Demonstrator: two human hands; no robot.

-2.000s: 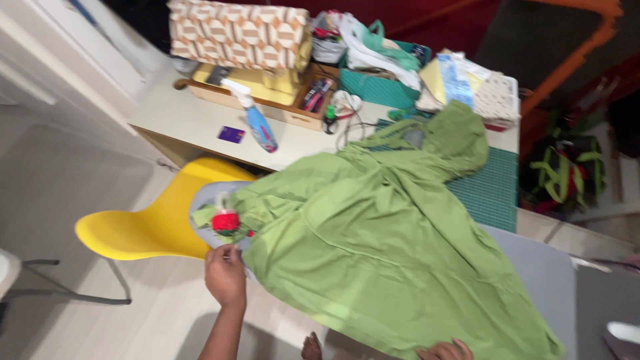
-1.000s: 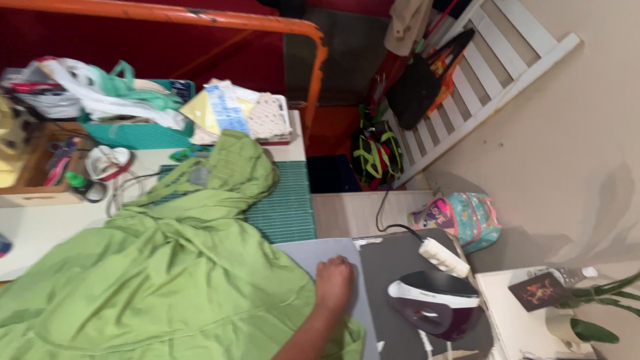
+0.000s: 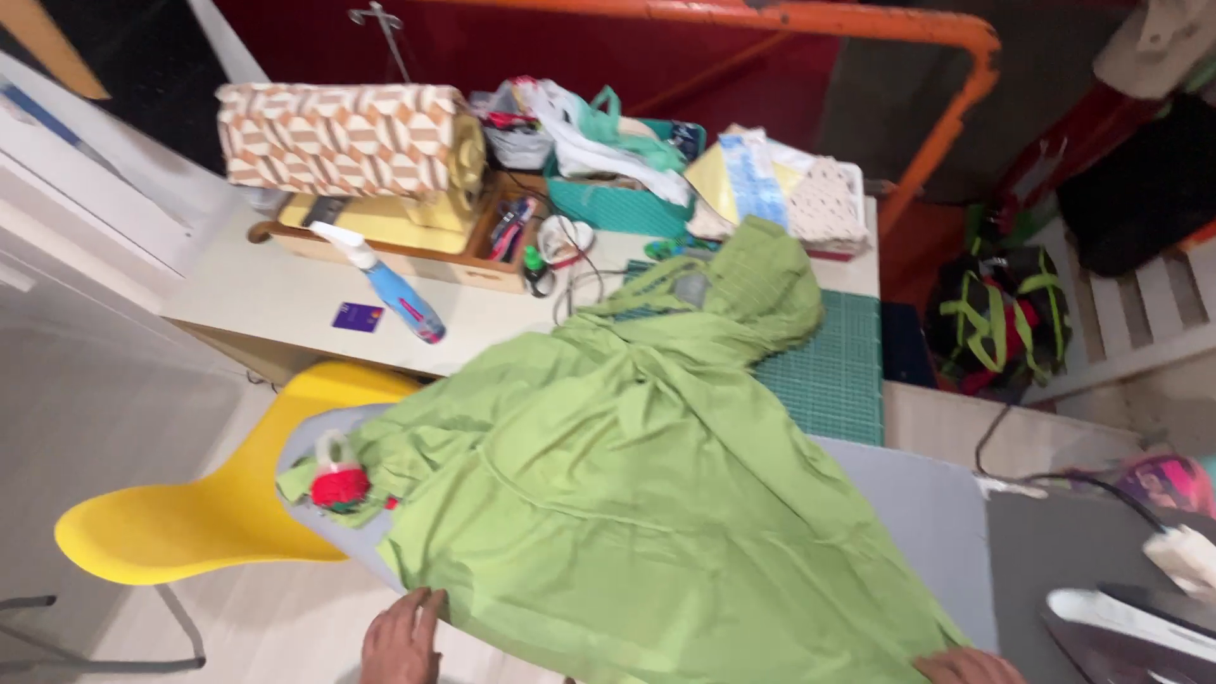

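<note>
A light green dress (image 3: 608, 494) lies spread over a grey ironing board (image 3: 912, 503), its gathered top reaching onto the white table. At the dress's lower left edge, my left hand (image 3: 404, 638) touches the cloth with its fingertips. My right hand (image 3: 969, 667) rests on the lower right corner of the dress, cut off by the bottom of the view. Whether either hand pinches the fabric is unclear. A red pincushion (image 3: 340, 484) sits on green cloth at the board's narrow left end. The iron (image 3: 1130, 632) is on the dark right end of the board.
On the white table (image 3: 256, 285) are a covered sewing machine (image 3: 337, 142), a blue spray bottle (image 3: 399, 296), a teal basket (image 3: 617, 204) of cloth and a green cutting mat (image 3: 826, 380). A yellow chair (image 3: 218, 513) stands left of the board. A cord runs near the iron.
The view has swung back left from the iron's side. My left hand is lower than two seconds ago, away from the pincushion. My right hand has moved from the bare board onto the dress's corner.
</note>
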